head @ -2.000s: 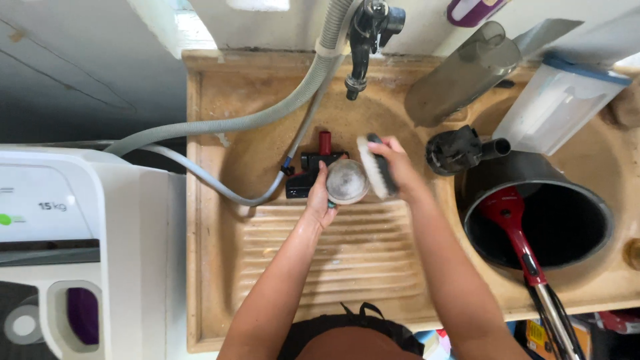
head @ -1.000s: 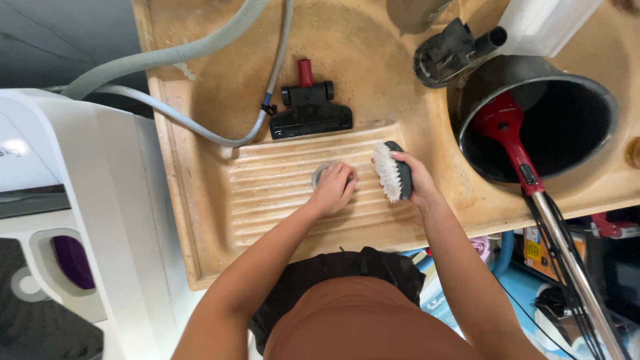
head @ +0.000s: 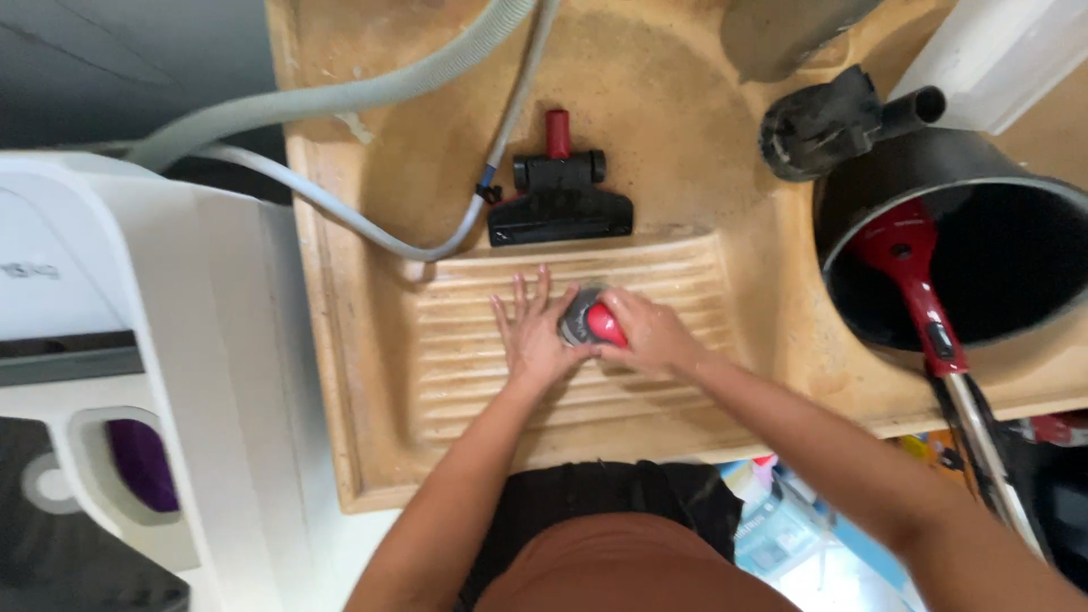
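On the ribbed washboard of the tan sink [head: 425,365], both my hands are at a small, round, clear and grey part [head: 580,319]. My left hand [head: 540,336] has its thumb and forefinger around the left side of this part, with the other fingers spread over the ridges. My right hand [head: 650,331] grips a rounded red piece [head: 607,325] on or against the part's right side; whether this belongs to a brush I cannot tell. No bristles show. Just beyond the ridges lies a black vacuum floor head [head: 561,212] with a red neck [head: 557,134].
A grey corrugated hose [head: 365,98] and a thinner hose [head: 340,214] cross the sink's left side. At right stand a black bucket [head: 863,178] holding a red vacuum body [head: 914,272], a dirty black fitting [head: 820,127] and a clear container [head: 1003,59]. A white washing machine [head: 212,340] is at left.
The round part, lifted in my left hand two seconds ago, is now down on the washboard. My right hand, which held a white-bristled brush, has moved left to meet my left hand.
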